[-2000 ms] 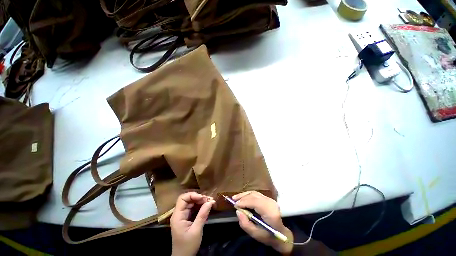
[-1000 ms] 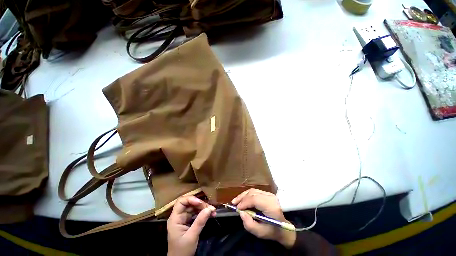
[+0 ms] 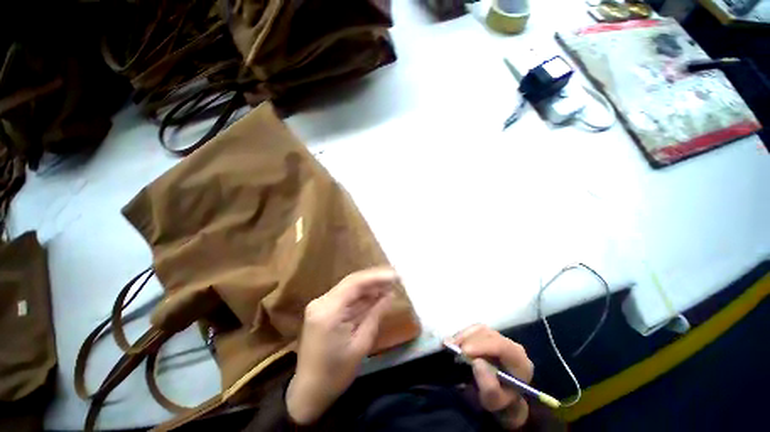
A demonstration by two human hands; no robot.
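A brown tote bag [image 3: 245,219] lies on the white tabletop, a small pale label on its face and its straps looped to the left. My left hand [image 3: 342,337] is over the bag's lower right part, fingers extended and thumb a little apart, with nothing visible held. My right hand [image 3: 498,367] grips a slim pen-shaped tool [image 3: 525,387] just off the bag's lower right corner, at the table's front edge. The tool's tip points up and left, towards the bag. A thin cord [image 3: 547,329] trails from its yellowish rear end.
Brown bags [image 3: 312,51] are piled at the far left, and another bag [image 3: 24,316] lies at the left edge. A black adapter [image 3: 544,78], tape roll [image 3: 508,15] and worn red-edged board [image 3: 667,93] lie at the far right.
My hands have moved apart. My left hand has risen over the bag and its fingers have spread from their pinch. My right hand has moved right with the tool. The view has shifted right.
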